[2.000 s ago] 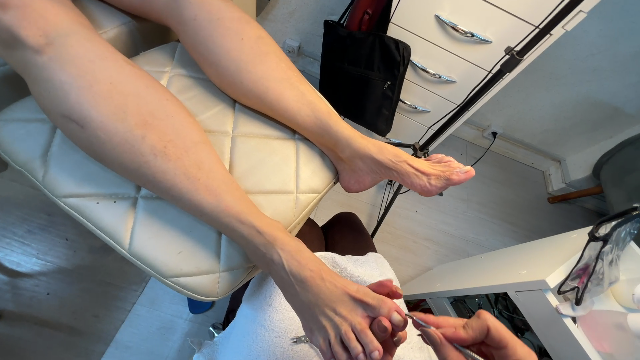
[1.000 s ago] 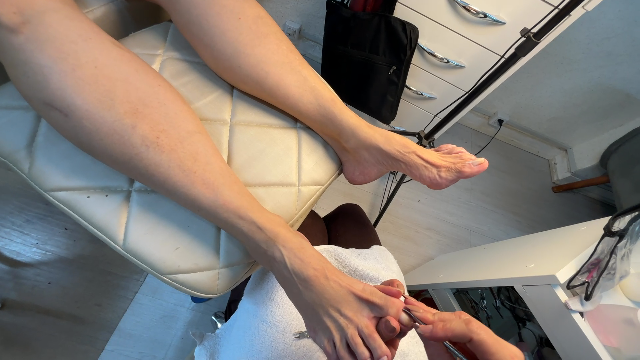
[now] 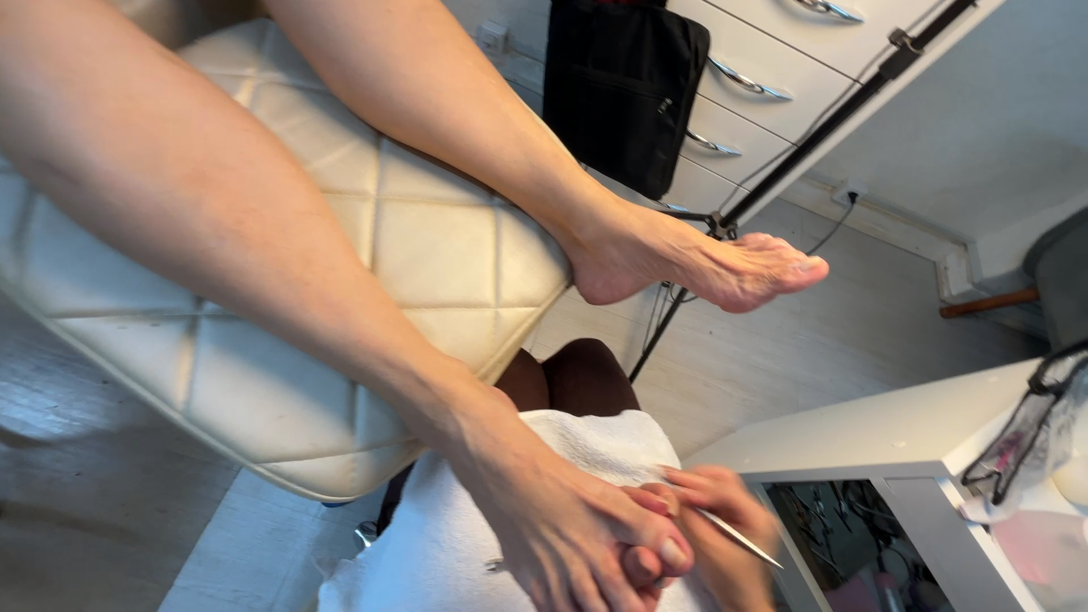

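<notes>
Another person's bare foot [image 3: 552, 510] rests on a white towel [image 3: 450, 527] spread over my lap. My left hand [image 3: 646, 557] is mostly hidden beneath that foot, its fingers showing around the big toe and between the toes. Beside the big toe, my right hand [image 3: 727, 531] is blurred and holds a thin pointed metal tool [image 3: 744, 540], whose tip points down to the right. The person's other foot [image 3: 705, 259] extends past the edge of a cream quilted leg rest [image 3: 425, 246]. A small metal item [image 3: 494, 564] lies on the towel beside the near foot.
At the right, a white cabinet [image 3: 858, 421] holds tools in an open compartment. Behind the far foot stand a black pole [image 3: 829, 127], a white drawer unit [image 3: 773, 51] and a hanging black bag [image 3: 625, 93]. A dark chair [image 3: 1062, 272] with a wooden leg is at the far right.
My right hand has turned and drawn up beside the big toe, toward the towel; the metal tool, earlier with an end at the toe, now points away from it. My left hand stays at the foot.
</notes>
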